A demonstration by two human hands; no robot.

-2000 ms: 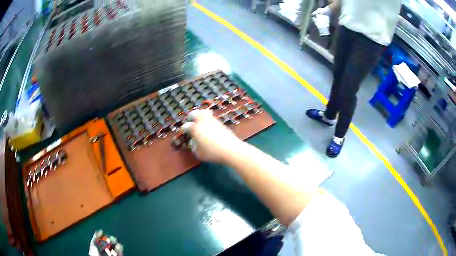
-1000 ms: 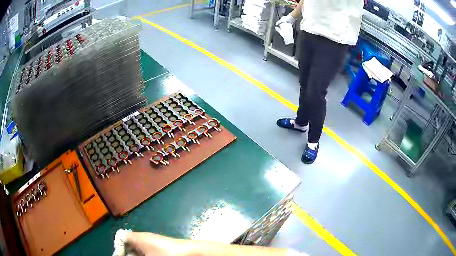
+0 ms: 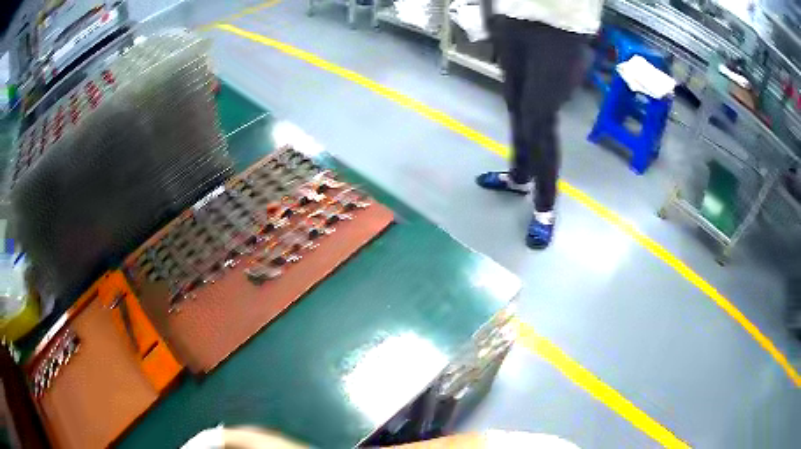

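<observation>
No hand shows whole. Part of my right hand or wrist (image 3: pixel 250 438) lies at the bottom edge, cut off, with the fingers out of the picture. My left hand is not in view. The brown board (image 3: pixel 230 335) lies on the green bench, with blurred rows of ferrite cores (image 3: pixel 215 230) over its far part. A nearer row of cores with copper coils (image 3: pixel 303 243) lies apart from them. The orange tray (image 3: pixel 151 338) stands left of the board, with a short row of parts (image 3: pixel 54 364) at its left and a thin dark tool (image 3: pixel 126 320) in its right bar.
A tall grey stack of trays (image 3: pixel 114 158) stands behind the boards. A yellow thing (image 3: pixel 19 320) is at the left edge. The green bench edge (image 3: pixel 439 237) runs along the right. Beyond it, a person (image 3: pixel 536 114) stands on the walkway near a blue stool (image 3: pixel 632 118).
My right hand has gone from over the brown board to the bottom edge and sunk mostly out of view. The left hand's parts have left the picture. The camera view has shifted.
</observation>
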